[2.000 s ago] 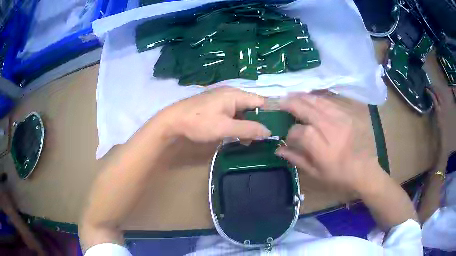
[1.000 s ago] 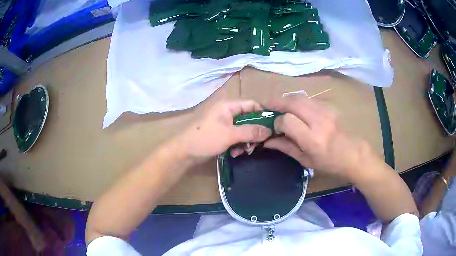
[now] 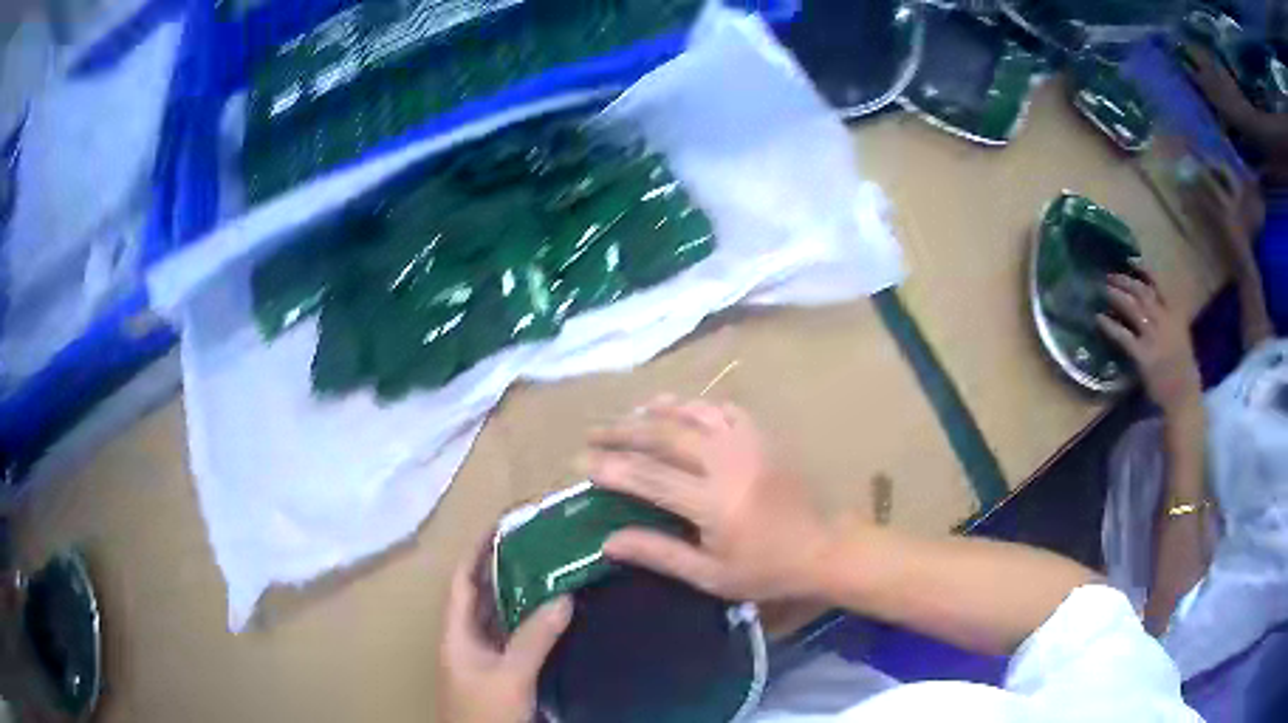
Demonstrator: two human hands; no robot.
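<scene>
A green case with a pale rim and dark inside lies at the bench's front edge. A glossy green panel sits across its far end. My left hand grips the case's left side, its thumb over the rim by the panel. My right hand lies over the panel's right part, fingers spread and slightly blurred; whether it grips anything is hidden. A thin pale stick shows beyond my right hand; what holds it is hidden.
Green panels are piled on white cloth. A blue crate of panels stands behind. Another case is at far left. At right, a person's hand touches a case; more cases lie beyond.
The view has swung right. The panel that was between both hands now sits at the case's far end. My left hand has moved to the case's side; my right lies over the panel.
</scene>
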